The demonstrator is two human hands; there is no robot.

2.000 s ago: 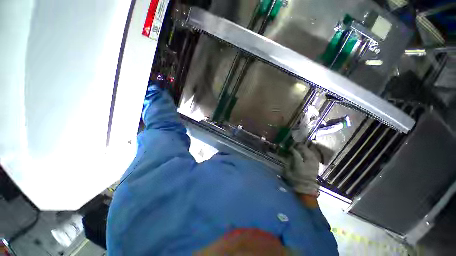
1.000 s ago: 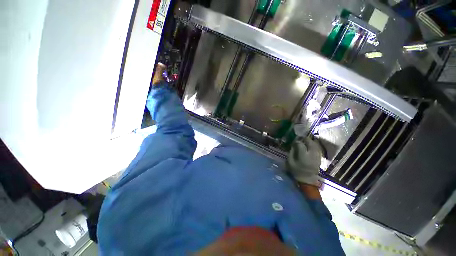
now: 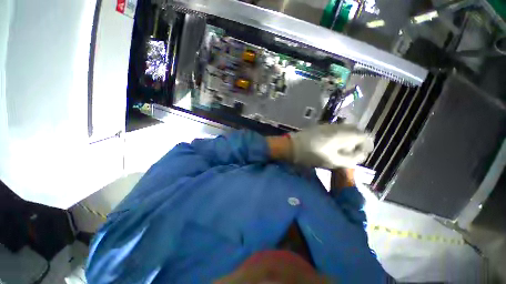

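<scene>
A populated circuit board (image 3: 266,83), grey-silver with green areas and two orange parts, lies in a dark carrier on the conveyor in front of me. My left hand (image 3: 317,145), in a whitish knit glove with a red cuff edge, reaches across my front to the board's lower right edge. My right hand (image 3: 355,150) is at the glove's far end; its bare wrist shows below. The two hands overlap and blur together, so their fingers and anything between them cannot be made out.
A metal rail (image 3: 333,41) with a toothed chain runs behind the board. A large white machine cover (image 3: 44,94) stands at left. Dark slats (image 3: 396,122) and a dark grey panel (image 3: 449,150) are at right. Yellow-black tape (image 3: 410,235) marks the floor.
My left hand has come from the machine opening at left across to my right hand. The board in its carrier now lies where bare metal plate showed. The view has shifted.
</scene>
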